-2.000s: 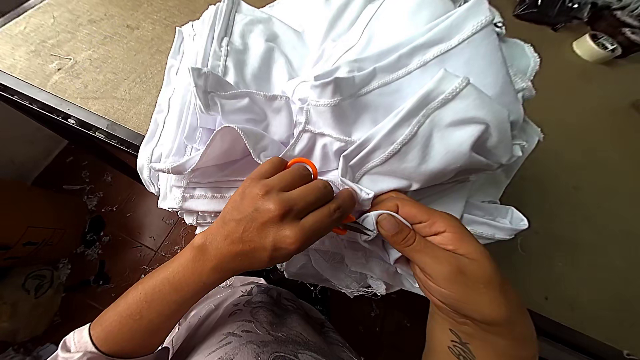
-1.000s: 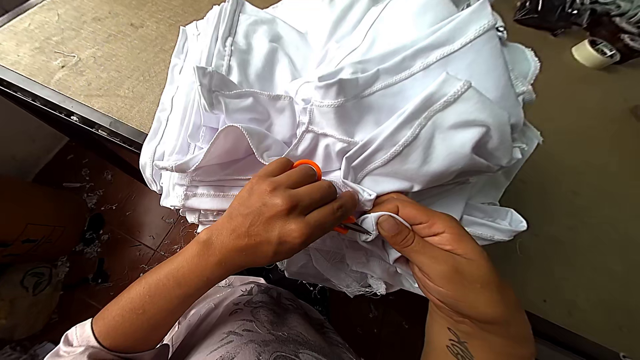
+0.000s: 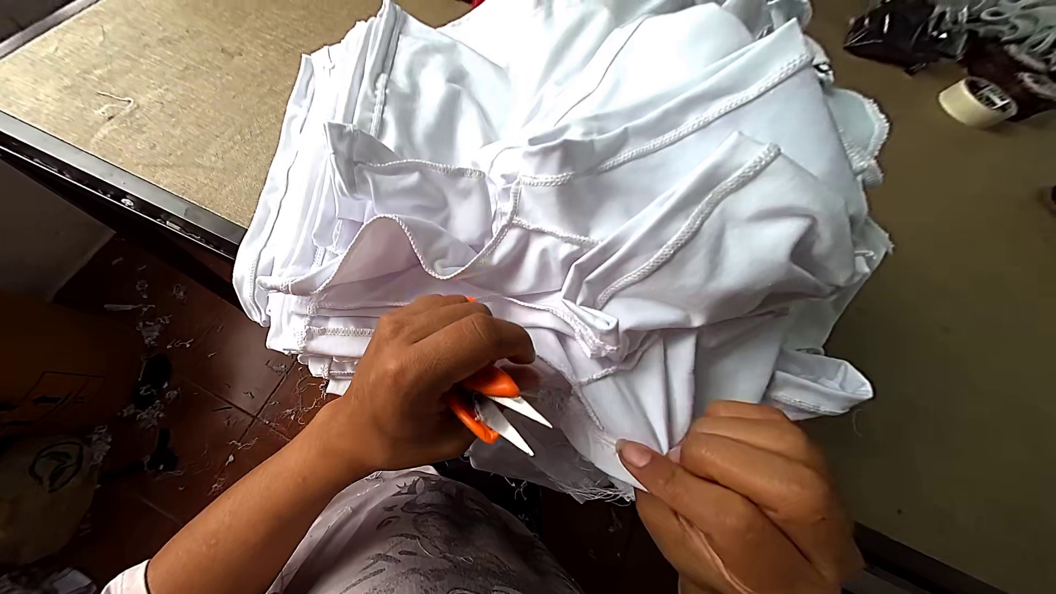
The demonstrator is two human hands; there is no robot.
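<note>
A thick pile of white sewn fabric pieces (image 3: 660, 206) with overlocked seams lies on the table and hangs over its near edge. My left hand (image 3: 437, 379) is closed around small orange-handled thread snips (image 3: 495, 404), whose two blades are slightly apart and point down to the right, clear of the cloth. My right hand (image 3: 742, 487) pinches a lower edge of the white fabric between thumb and fingers, to the right of the snips. Frayed threads (image 3: 598, 487) hang from the fabric's bottom edge between the hands.
The table (image 3: 181, 99) has a dark metal edge (image 3: 124, 194). At the upper right lie a roll of tape (image 3: 978, 103) and a black plastic bag (image 3: 903, 35). Thread scraps litter the tiled floor (image 3: 223, 388), near a cardboard box (image 3: 62, 379) on the left.
My hands were close together, with the snips' tips at the cloth by my right thumb. Now they are farther apart, the snips are off the fabric, and my right hand grips the cloth lower down.
</note>
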